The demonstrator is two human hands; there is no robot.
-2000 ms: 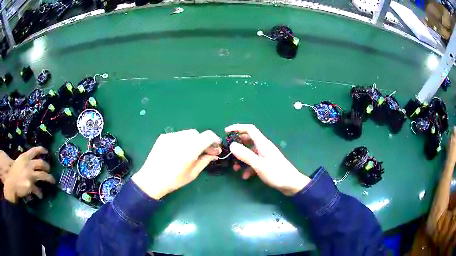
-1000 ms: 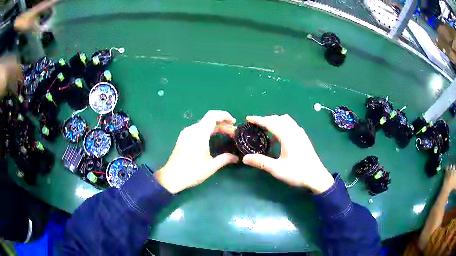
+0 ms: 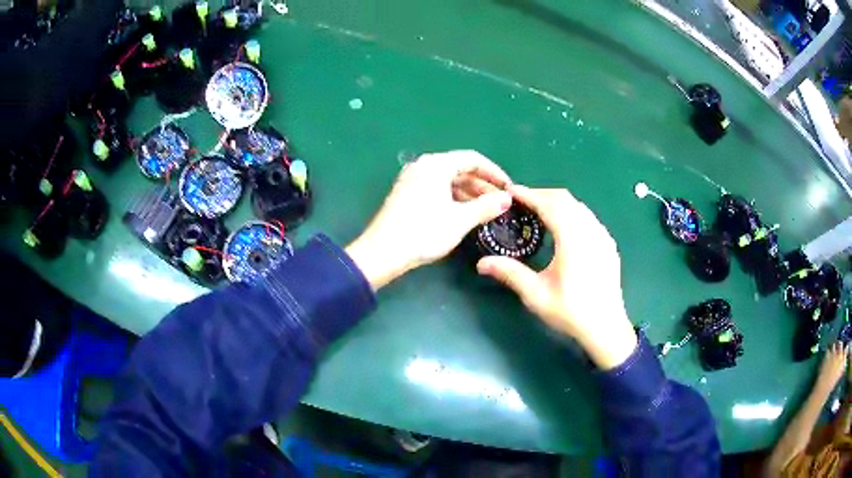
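A black round part (image 3: 510, 233) with a ring of small pale marks on its face is held between my hands over the green bench. My right hand (image 3: 579, 266) grips it, with the thumb at its lower left edge and the fingers behind its upper right side. My left hand (image 3: 432, 213) has its thumb and fingertips together at the part's upper left edge. My left fingers hide that edge, and I cannot tell whether they pinch something small. The underside of the part is hidden.
Unfinished units with round boards (image 3: 211, 187) and black housings (image 3: 280, 196) lie at left. More black units (image 3: 715, 333) lie at right, one (image 3: 707, 112) farther back. Another person's arm (image 3: 820, 401) is at the lower right. A blue stool (image 3: 79, 392) stands below left.
The view has turned left and down, so the bench items appear shifted. The part's face now tilts up with its pale marks showing. My left hand has moved to its upper edge.
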